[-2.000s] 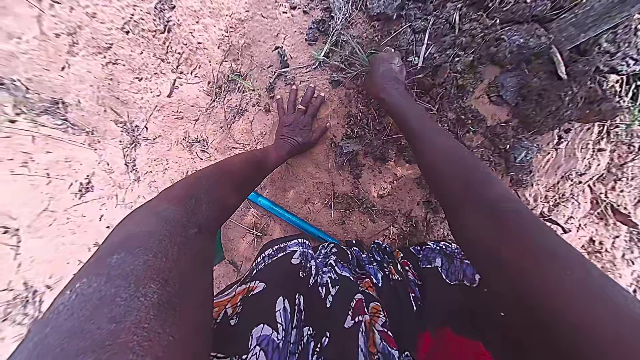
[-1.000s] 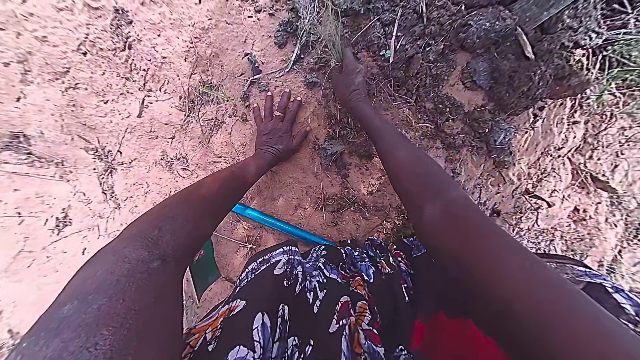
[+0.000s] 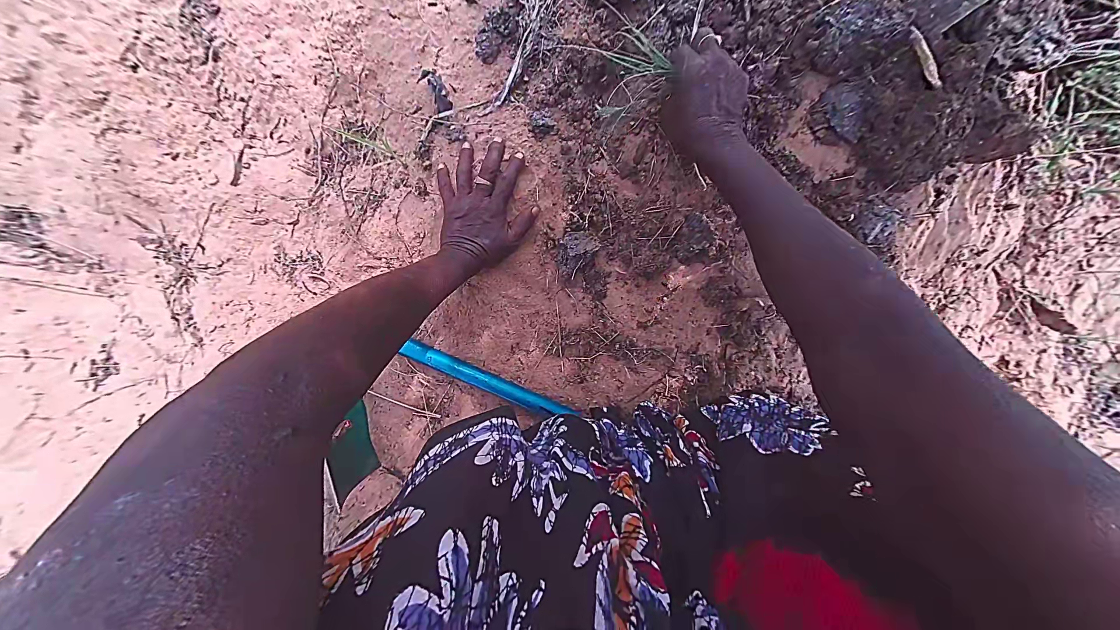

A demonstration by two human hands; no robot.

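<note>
My left hand (image 3: 483,210) rests palm down on the reddish sandy soil, fingers spread, a ring on one finger, holding nothing. Up and to the right of it, my right hand (image 3: 707,101) is closed around a tuft of green grass (image 3: 643,63), whose blades stick out to the left of the fist. Whether the tuft is still rooted cannot be told. A blue pole (image 3: 481,376) lies on the soil between my left forearm and my patterned cloth, which hides its right end.
Dark clods and dry plant litter (image 3: 844,109) cover the upper right, with a flat grey piece (image 3: 949,12) at the top edge. More green grass (image 3: 1085,109) grows at the far right. A dark green object (image 3: 352,451) shows beside my left arm.
My right hand has moved right, away from my left hand, since a second ago. The grass pointed up from the fist then and points left now. My left hand stays flat on the soil.
</note>
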